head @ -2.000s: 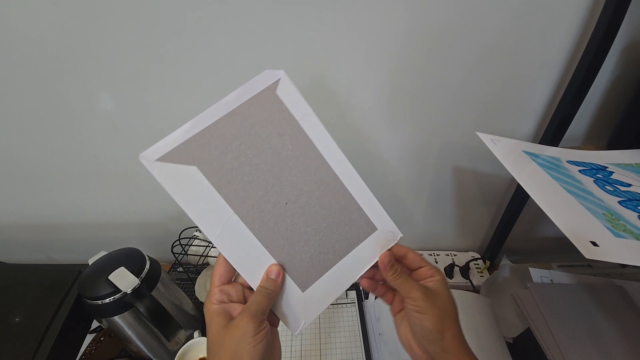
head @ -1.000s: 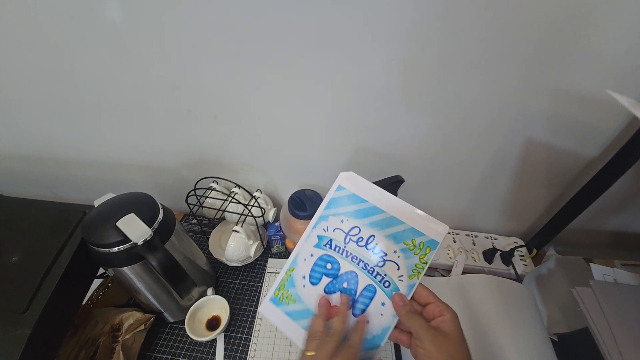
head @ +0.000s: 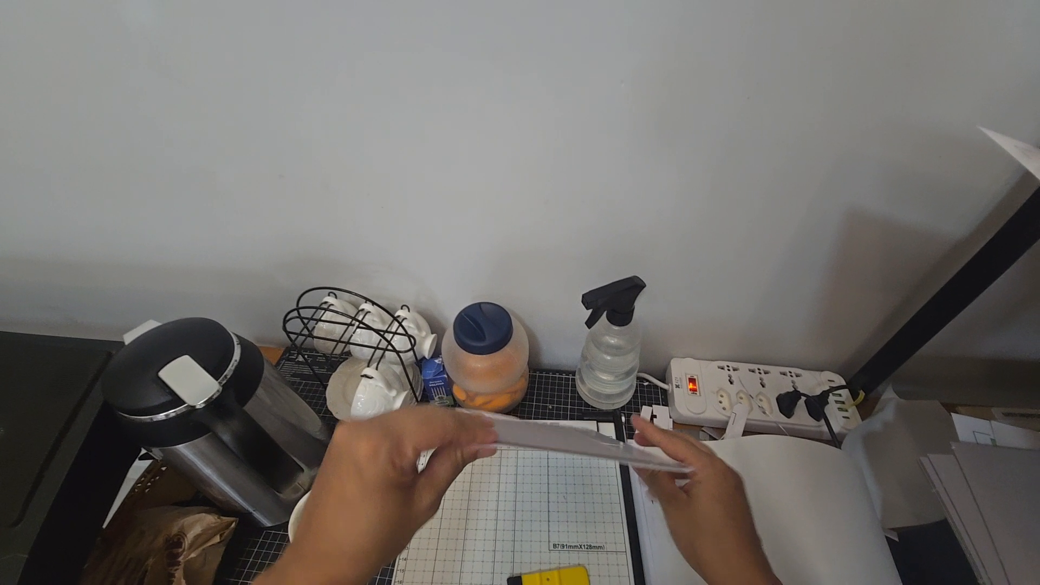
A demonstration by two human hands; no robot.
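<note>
A white card-covered panel is seen nearly edge-on between my hands, a little blurred, so its faces barely show. My left hand pinches its left end between thumb and fingers. At the right end, my right hand holds it near the corner. Beneath the panel lies a white paper trimmer with a printed grid, and a yellow and black tool rests on it at the bottom edge of the view.
A steel thermal jug stands left, beside a wire rack of white cups. Behind are a blue-lidded jar, a spray bottle and a power strip. White paper and grey boards lie right.
The panel showed its grey back, then its printed blue front, and is now tilted nearly edge-on. My left hand has moved from the printed front to the left end.
</note>
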